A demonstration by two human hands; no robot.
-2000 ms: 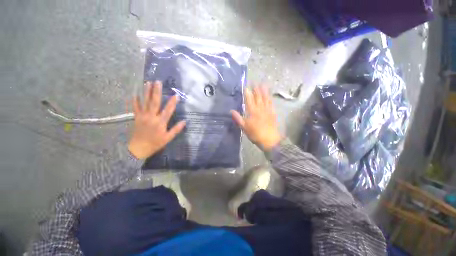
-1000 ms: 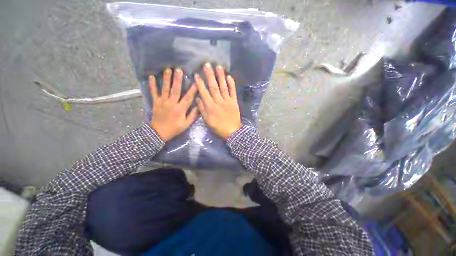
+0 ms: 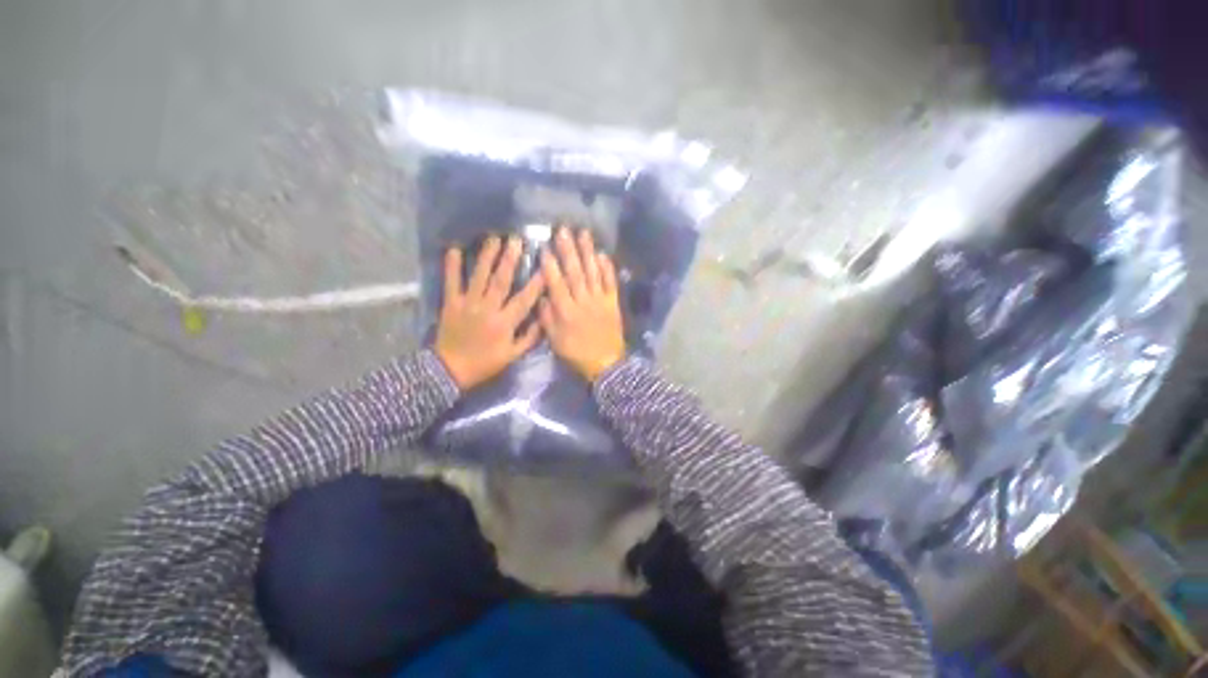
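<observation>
A bagged garment [image 3: 649,245], dark and flat in a shiny clear bag, lies on the floor in front of me. The bag's pale empty edge points away from me. My left hand [image 3: 488,311] and my right hand [image 3: 580,302] press flat on its middle, side by side, fingers slightly spread and holding nothing. A pale tie strip [image 3: 311,298] comes out from under the bag's left side. Whether other bags lie beneath is hidden. The picture is blurred.
A large shiny pile of bagged garments [image 3: 1007,358] lies on the floor at the right. A dark blue-purple crate [image 3: 1100,66] is at the top right. A wooden frame [image 3: 1106,596] is at the lower right. A pale object [image 3: 20,589] shows at the lower left edge.
Two seconds ago my hands were apart at the garment's sides; since then they have come together on its middle. Over the last second they stay there while the view has shifted.
</observation>
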